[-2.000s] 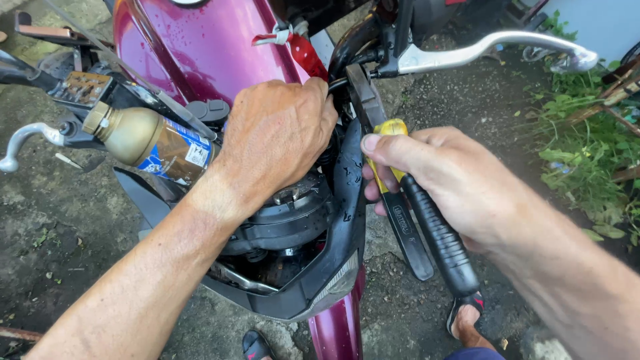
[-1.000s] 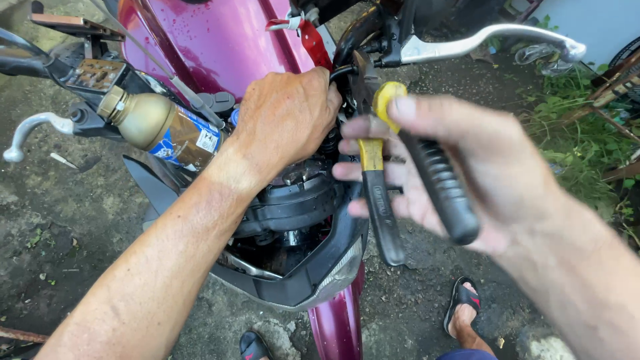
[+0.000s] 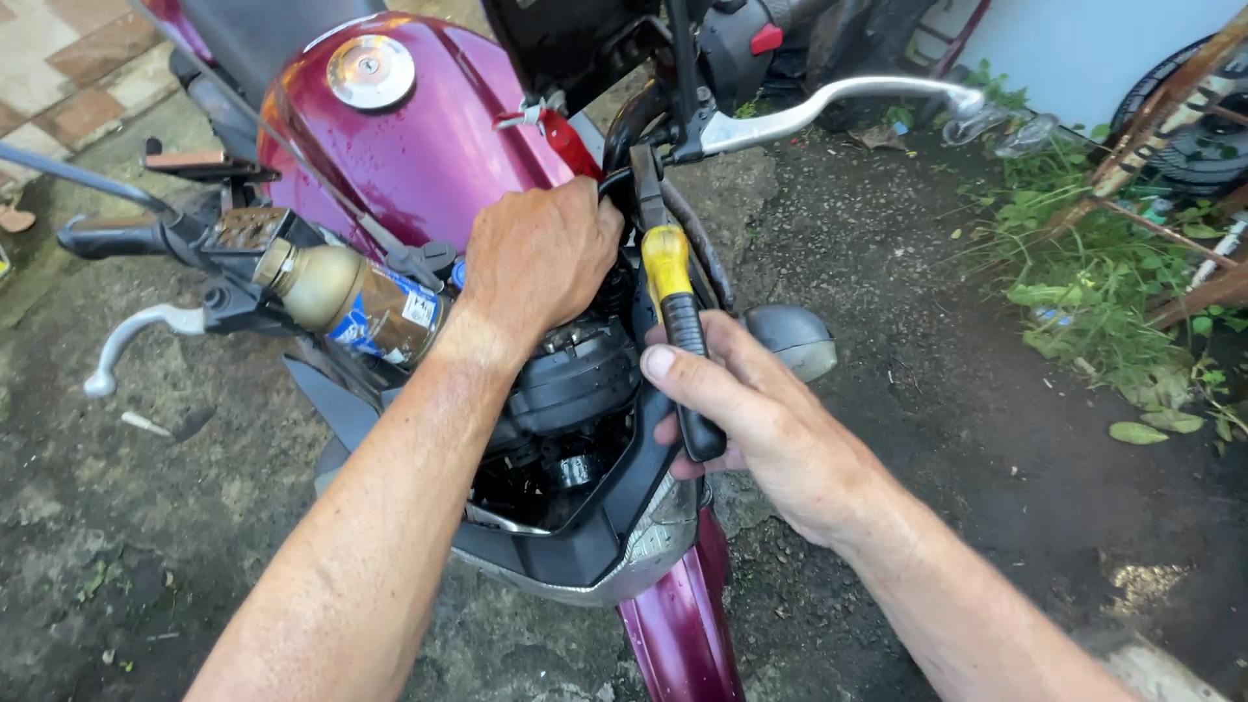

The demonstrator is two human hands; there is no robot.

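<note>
My right hand (image 3: 731,400) grips pliers (image 3: 673,292) with black and yellow handles, which look closed together. The jaws point up beside the base of the silver brake lever (image 3: 829,112), at a black cable. My left hand (image 3: 546,249) is bent over the cable near the handlebar's middle; its fingertips are hidden, and the cable appears to run out from between its fingers. Below the hands lies the open front of a motorcycle, with a black round housing (image 3: 575,380) inside the headlight fairing (image 3: 595,556). The purple fuel tank (image 3: 439,146) is behind my left hand.
A brown plastic bottle (image 3: 361,302) leans by the left handlebar, near the silver clutch lever (image 3: 146,331). A red tag-like piece (image 3: 565,141) hangs by the tank. A turn signal (image 3: 795,341) sticks out at right. Weeds (image 3: 1092,263) and a rusty frame (image 3: 1141,166) stand farther right.
The handles of the pliers, spread apart before, have come together in my right hand. My left hand has stayed at the cable. A sandalled foot seen at lower right is out of view.
</note>
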